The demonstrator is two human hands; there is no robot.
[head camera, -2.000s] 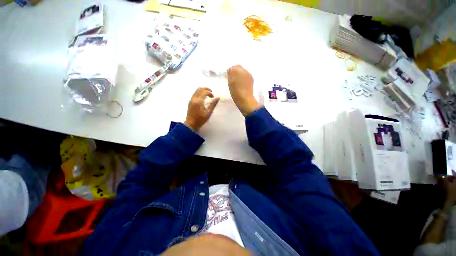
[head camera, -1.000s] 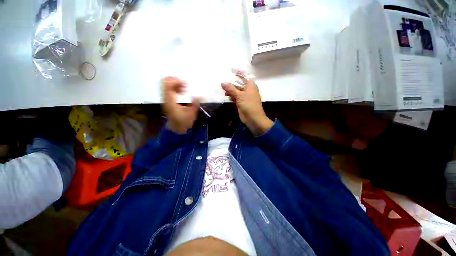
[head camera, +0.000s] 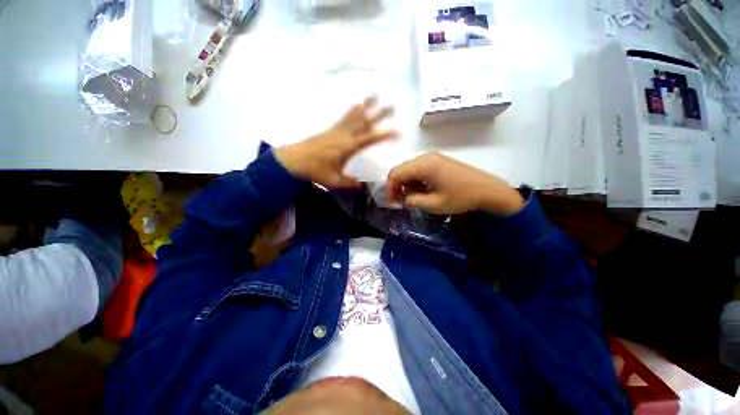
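My left hand [head camera: 334,150] is over the table's near edge with its fingers spread and blurred by motion; it seems to hold nothing. My right hand [head camera: 434,182] is beside it, fingers curled and pinching a clear, shiny plastic bag [head camera: 406,220] that hangs below the table edge in front of my jacket. Whether anything is inside the bag, I cannot tell. A white retail box [head camera: 462,77] with a dark product picture lies on the table beyond my right hand, untouched.
White boxes [head camera: 669,138] stand in a row at the table's right edge. Plastic-wrapped boxes [head camera: 119,49], a thin ring [head camera: 164,119] and a patterned strap [head camera: 209,57] lie at left. Small white pieces [head camera: 629,18] are at far right. A person's sleeve [head camera: 49,292] shows at lower left.
My hands went from the table's middle to its near edge. My left hand has since opened and moved rightward. The clear bag now shows at my right hand. The camera view has tilted down.
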